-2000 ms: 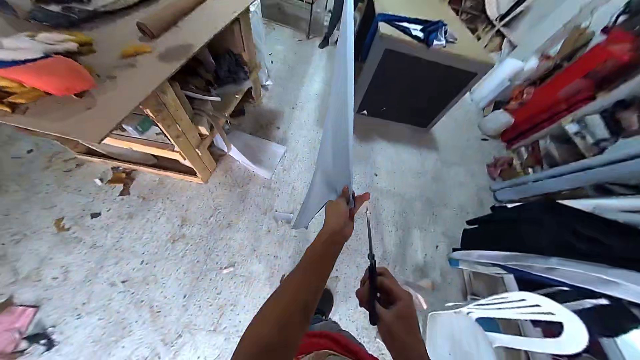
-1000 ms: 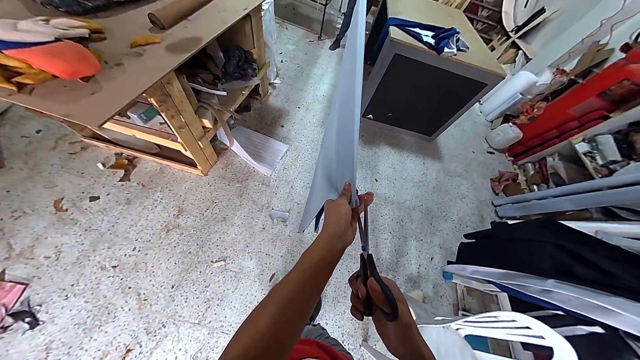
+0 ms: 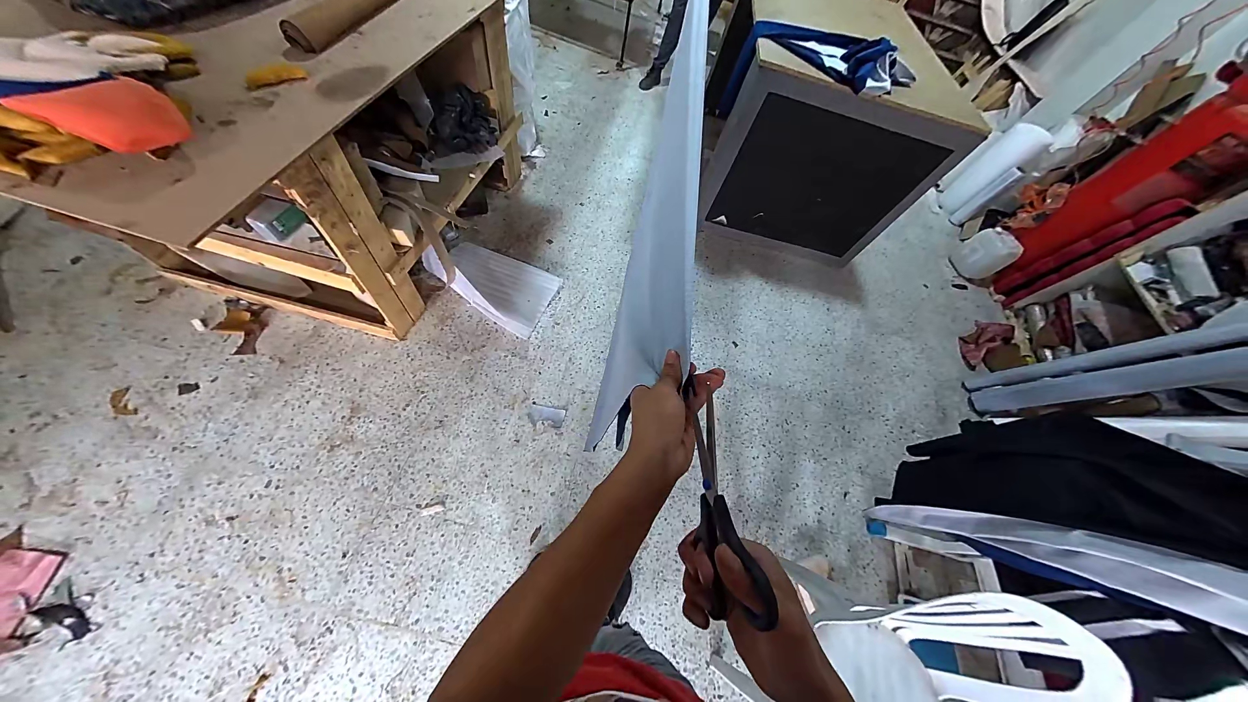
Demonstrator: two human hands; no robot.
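Note:
A long light-grey sheet of fabric stretches away from me, up to the top of the view. At its near end my left hand grips the edge, with the fabric bunched by the fingers and a loose corner hanging to the left. My right hand holds scissors by their black handles. Their metal blades point up, slightly apart, with the tips beside my left fingers at the fabric's right edge. Whether fabric lies between the blades is hard to tell.
A wooden workbench with gloves stands at left. A box-like table stands ahead, with a person's leg near it. A white plastic chair is close at right, below black fabric. Scraps lie on the floor.
The scissors, held slightly lower and apart from my left hand two seconds ago, have come up to the fabric's edge by my left fingers. Their handles have spread.

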